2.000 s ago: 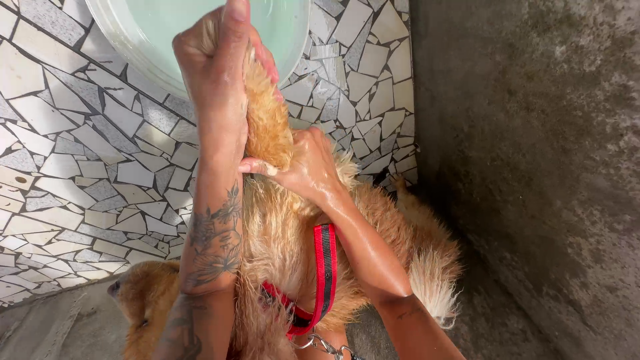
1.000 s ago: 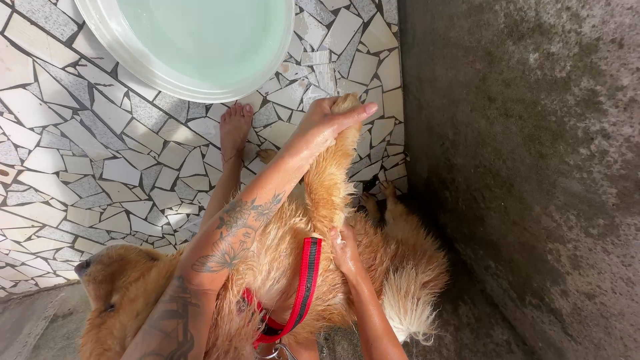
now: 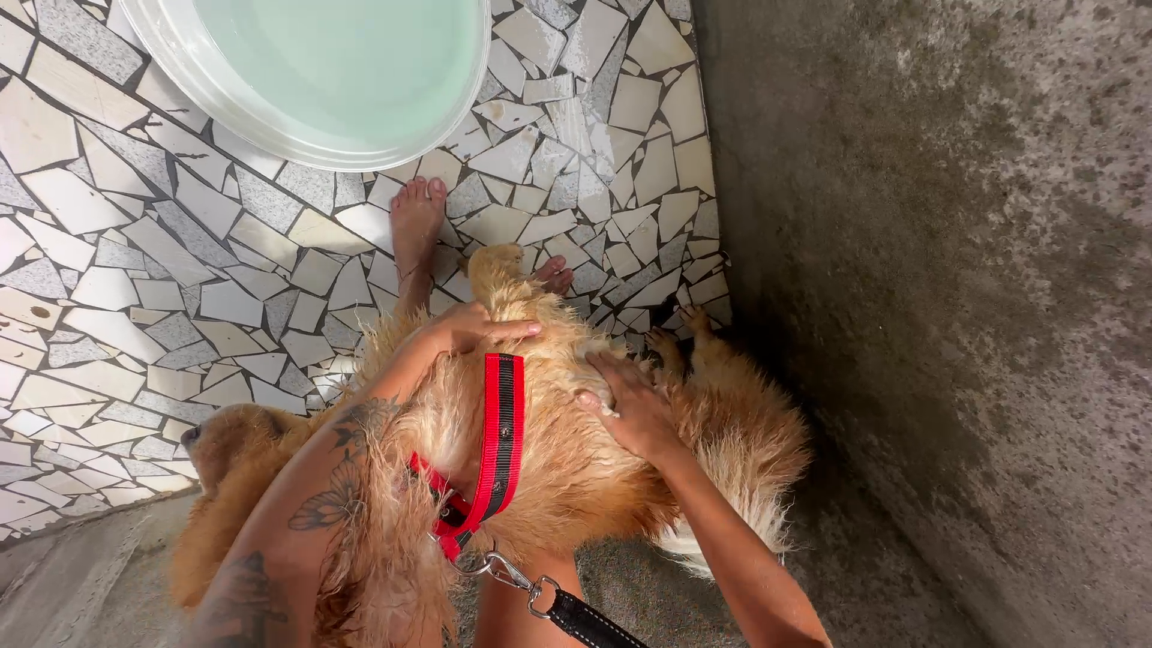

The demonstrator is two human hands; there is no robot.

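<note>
A wet golden-haired dog (image 3: 576, 450) stands across my legs, its head at the left and its hindquarters at the right. It wears a red and black harness (image 3: 504, 432), clipped by a metal snap hook (image 3: 508, 571) to a black leash (image 3: 589, 621). My left hand (image 3: 472, 328) rests on the fur at the top of the dog's front leg, fingers partly spread. My right hand (image 3: 630, 405) lies on the dog's side behind the harness, with a little whitish lather by the thumb.
A round tub of pale green water (image 3: 351, 81) stands at the upper left on a broken-tile mosaic floor (image 3: 225, 306). A stained concrete wall (image 3: 945, 270) rises at the right. My bare feet (image 3: 418, 220) are between tub and dog.
My left hand has let go of the dog's raised front leg and lies lower, near its top; the paw is down. My right hand has moved from that leg to the dog's side.
</note>
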